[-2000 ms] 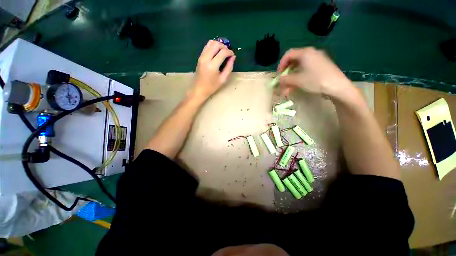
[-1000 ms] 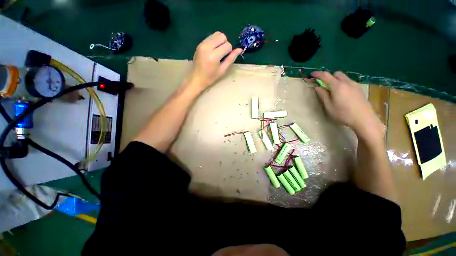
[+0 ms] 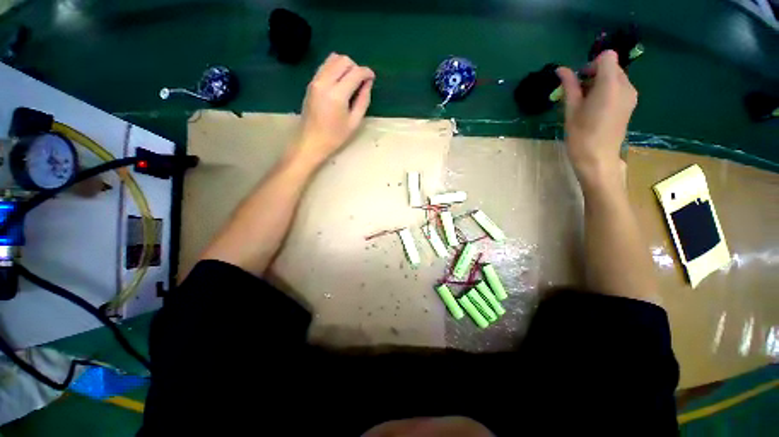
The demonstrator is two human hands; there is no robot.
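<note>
My left hand (image 3: 336, 101) is over the near edge of the green conveyor belt, fingers curled, with nothing visible in it. My right hand (image 3: 601, 107) is over the belt at the right, its thumb and fingertips on a green battery cell (image 3: 557, 93) beside a black plastic housing (image 3: 536, 89). Whether the cell is inside the housing is unclear. A speckled round circuit board assembly (image 3: 455, 78) with a short white lead lies on the belt between my hands. A loose pile of green battery cells (image 3: 475, 305) with red and dark wires lies on the cardboard mat (image 3: 384, 154).
Another circuit board assembly (image 3: 218, 84) and a black housing (image 3: 289, 36) lie on the belt at the left. More dark housings, one with a green end (image 3: 636, 51), are at the right. A white box with a gauge (image 3: 43, 160) stands left. A yellow-framed pad (image 3: 693, 225) lies right.
My left hand has moved away from the circuit board assembly. My right hand has moved from the mat's edge up over the belt with the cell, to the black housing.
</note>
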